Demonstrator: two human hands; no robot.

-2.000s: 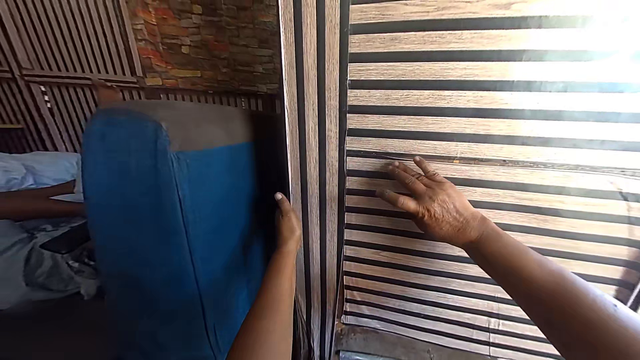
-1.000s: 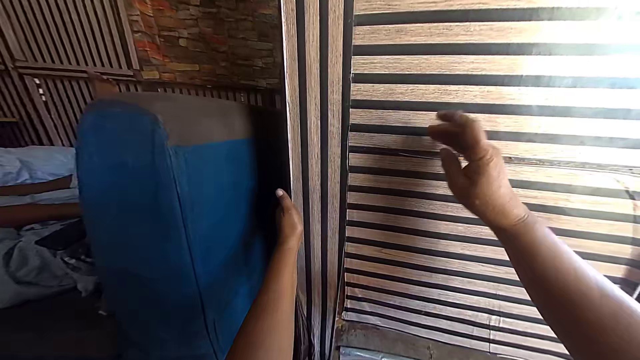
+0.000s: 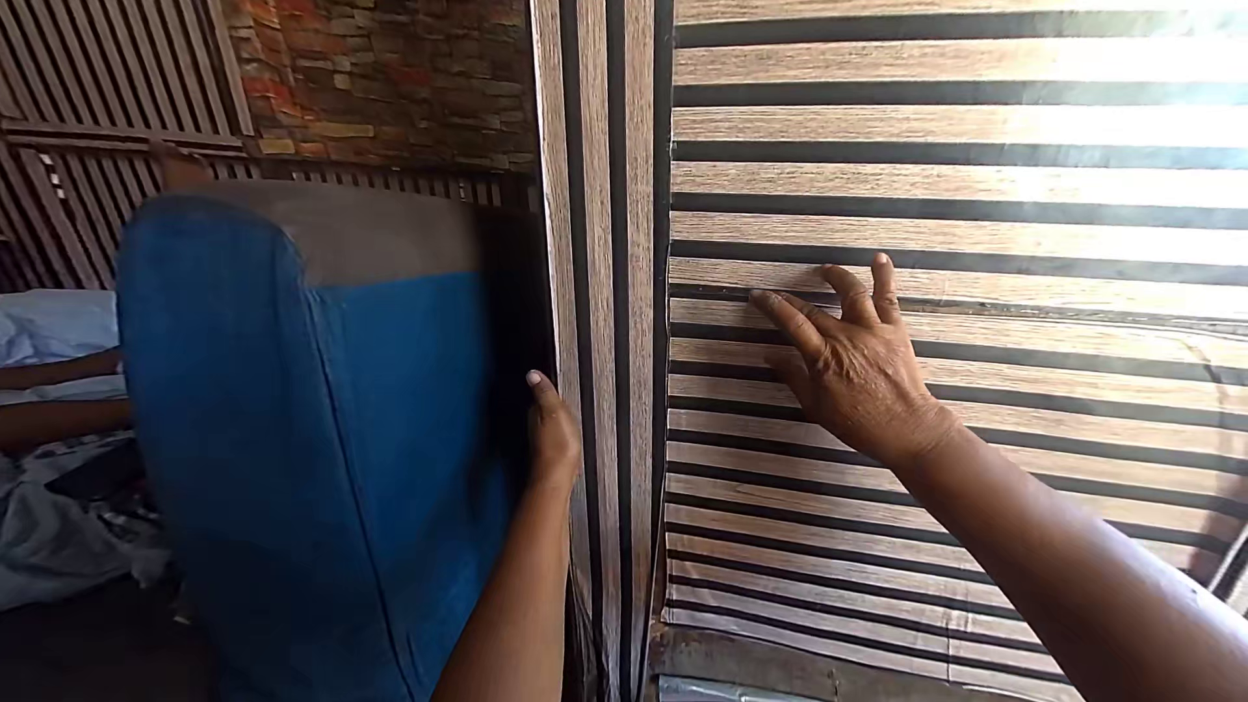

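Wood-grain covering with dark stripes (image 3: 780, 497) lies over the wall panel on the right. My right hand (image 3: 848, 361) rests its fingertips on it, beside a seam that runs across the panel; its fingers are spread and hold nothing. An upright strip of the same pattern (image 3: 595, 244) stands left of that panel. My left hand (image 3: 554, 434) is at this strip's left edge, thumb up, its fingers largely hidden behind the edge, so its grip is unclear. Just left of it stands a blue and grey upholstered seat back (image 3: 419, 390).
Another person's forearms (image 3: 58, 419) show at the far left, beside pale crumpled cloth (image 3: 58, 526). Behind the seat back are a stone-patterned wall (image 3: 390, 88) and slatted-look panelling (image 3: 107, 68). A bare ledge (image 3: 751, 663) runs below the striped panel.
My right hand lifted off the striped panel, fingers curled, and is now back on it with the fingers spread near the seam. My left hand has stayed at the strip's edge.
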